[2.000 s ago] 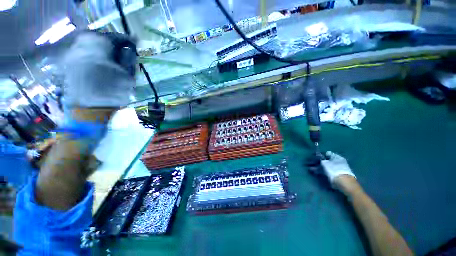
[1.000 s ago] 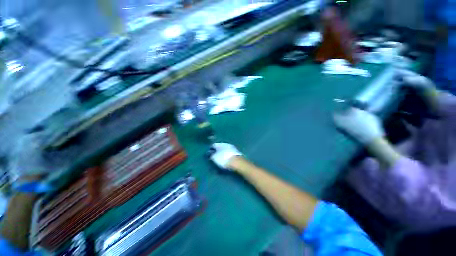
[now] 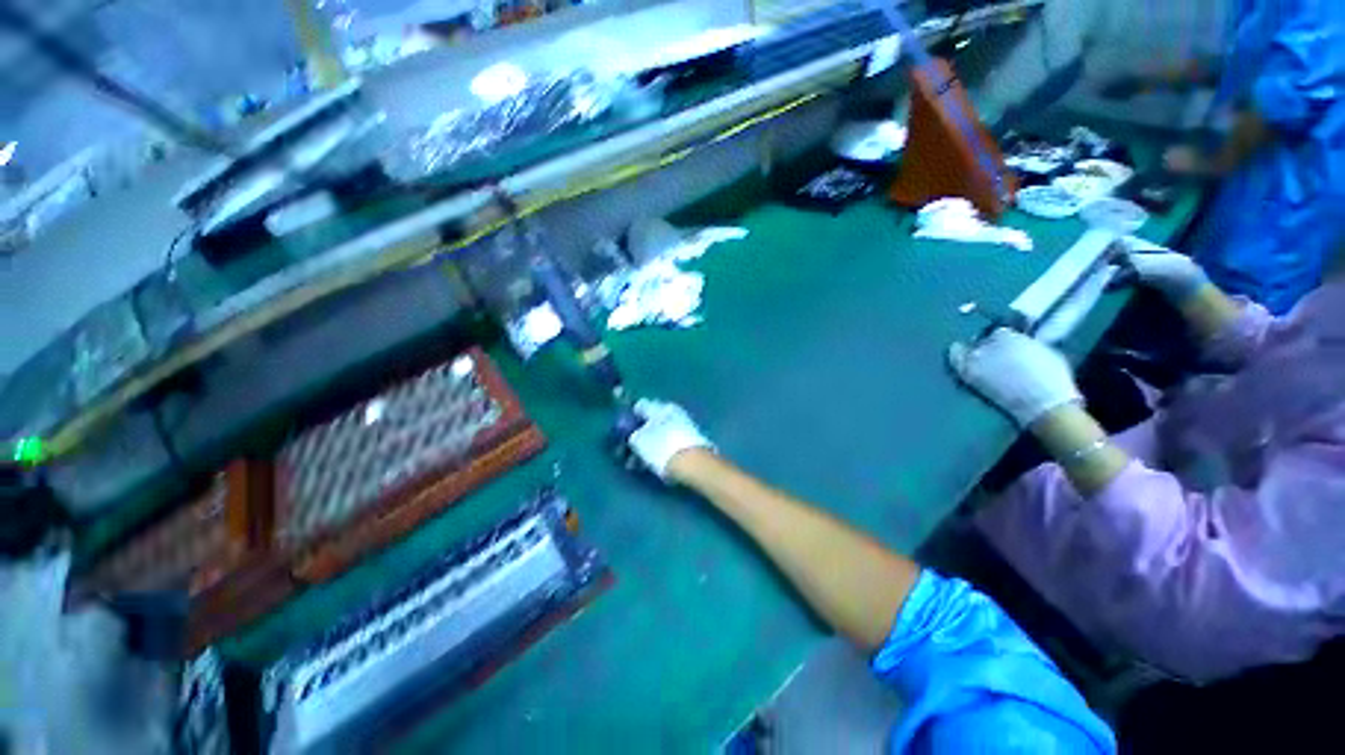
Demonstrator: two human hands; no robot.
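Observation:
My right hand [image 3: 664, 440], in a white glove with dark fingertips, is at the lower end of the hanging screwdriver [image 3: 568, 303]. Its fingers meet or nearly meet the bit; blur hides whether they grip it. A silver heat sink [image 3: 428, 642] with a row of small black parts lies in the dark jig [image 3: 587, 568] at lower left. A blurred grey-white shape with a dark end at the lower left edge may be my left hand, but this is unclear.
Orange-brown stacked trays [image 3: 398, 457] stand behind the jig. White crumpled material [image 3: 657, 292] and an orange-brown stand [image 3: 951, 148] lie farther back. At right, a person in pink with gloved hands holds a long silver-white bar [image 3: 1065, 283]. Another person in blue is behind.
The view has swung right, so the jig and trays now sit lower left and the neighbouring person is in view. My left forearm has left its raised place. My right hand stays by the screwdriver tip.

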